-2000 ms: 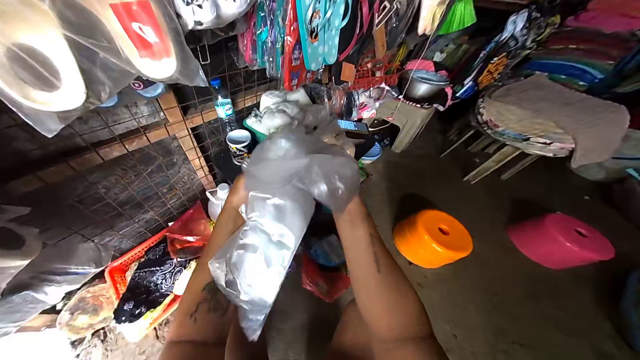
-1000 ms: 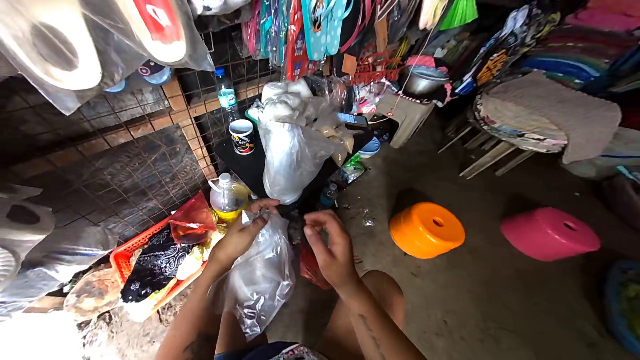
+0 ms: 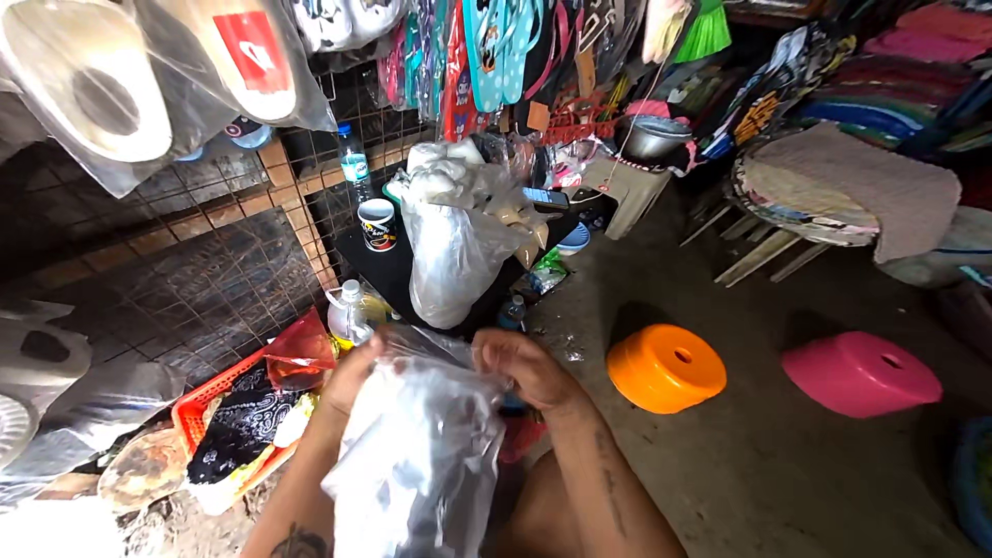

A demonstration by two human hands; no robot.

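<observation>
A clear plastic bag (image 3: 418, 457) hangs between my two hands, above my lap. My left hand (image 3: 358, 370) grips its upper left edge. At the upper right edge, my right hand (image 3: 527, 368) has its fingers closed on the plastic. Just beyond them, a filled plastic bag (image 3: 449, 263) stands on a small black table (image 3: 395, 283), with more bunched white plastic at its top. A printed cup (image 3: 377, 225) and a water bottle (image 3: 354, 163) are to its left, and a phone (image 3: 545, 198) lies behind it to the right.
An orange stool (image 3: 666, 368) and a pink stool (image 3: 862, 374) stand on the floor at right. At left are a red-orange basket (image 3: 221, 395) of cloths and a jug (image 3: 355, 310) near the wire grid. Packaged slippers (image 3: 93, 85) hang overhead. A round stool (image 3: 806, 186) bears a cloth.
The filled bag, in my hands two seconds ago, was on the black table one second ago. My hands have since raised and spread the other clear bag; my right hand has taken hold of its edge.
</observation>
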